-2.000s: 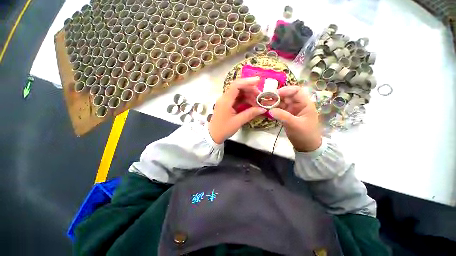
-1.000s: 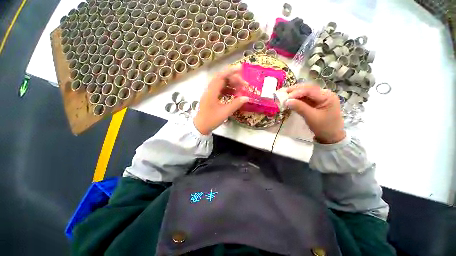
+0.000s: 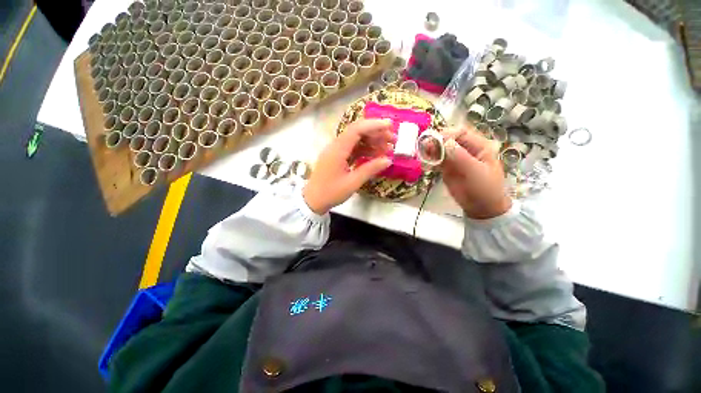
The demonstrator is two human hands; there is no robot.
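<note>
My right hand (image 3: pixel 475 170) holds a grey-silver metal ring (image 3: pixel 431 147) by its right side, its opening towards me. My left hand (image 3: pixel 347 165) is over the left part of the pink packet (image 3: pixel 406 167), fingers apart, with nothing seen in it. Its fingertips overlap the packet; whether they touch it I cannot tell. A white label (image 3: pixel 406 140) lies on the packet, just left of the ring. The packet rests on a round patterned cushion (image 3: pixel 371 186), partly hidden by my hands.
A ring-filled board (image 3: pixel 115 180) is at the left. Set-aside rings (image 3: pixel 279 168) lie beside it. A loose ring pile (image 3: pixel 511 96) is at the right, with a thin ring (image 3: pixel 580 137) beyond. A dark cloth (image 3: pixel 438 61) lies behind the cushion. A cord (image 3: pixel 420 215) crosses the table edge.
Two seconds ago both hands held a ring over the packet. My left hand has since come off to the left. The ring in my right hand now shows its opening beside the label.
</note>
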